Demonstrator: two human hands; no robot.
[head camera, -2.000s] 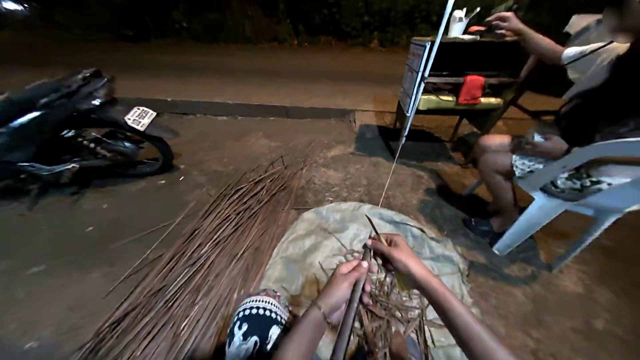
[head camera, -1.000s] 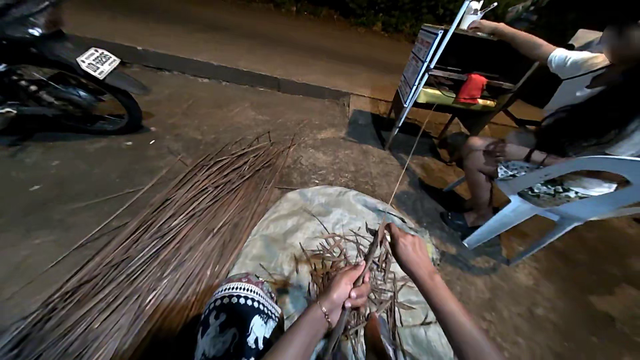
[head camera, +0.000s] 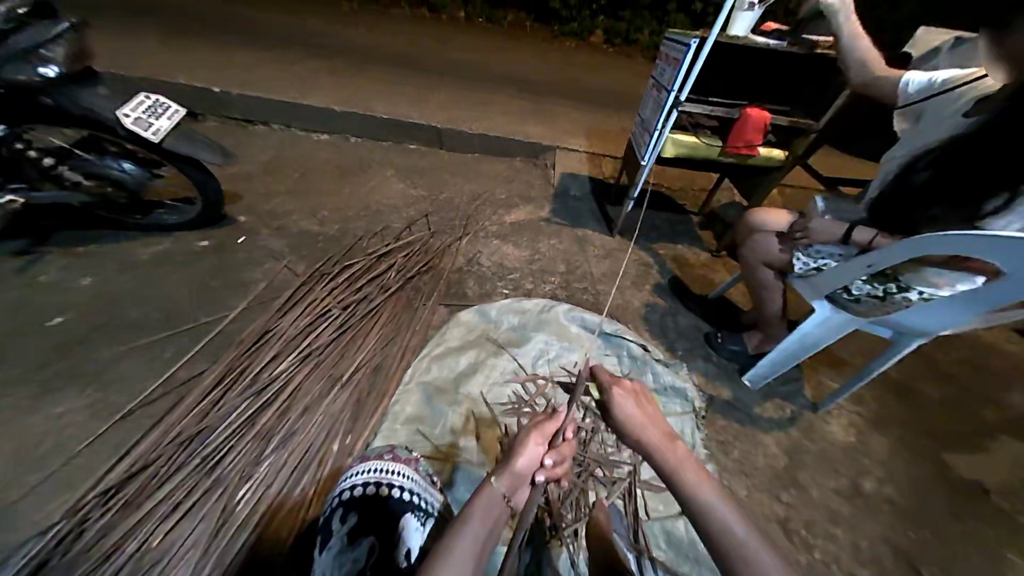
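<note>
My left hand (head camera: 544, 452) is closed around a long brown dried palm frond strip (head camera: 524, 520), which slants up and away from me. At the strip's upper end, my right hand (head camera: 624, 400) grips something small and dark, perhaps a blade, mostly hidden by the fingers. Beneath both hands lie many short brown leaf scraps (head camera: 596, 464) on a pale, worn sack cloth (head camera: 480, 344). A large bundle of long dried fronds (head camera: 304, 360) spreads over the ground to the left. Beyond my right hand, a thin cord (head camera: 626, 260) runs up toward a pole.
A person sits on a white plastic chair (head camera: 904, 312) at the right. A stand (head camera: 720, 160) with a red cloth (head camera: 748, 130) is at the back right, beside a light pole (head camera: 680, 104). A parked motorcycle (head camera: 104, 152) is at the left, with a low curb (head camera: 360, 124) behind.
My right hand stays near the upper part of the strip, and my left hand still holds it lower down. The seated person's raised arm has moved over the stand. The view has shifted somewhat.
</note>
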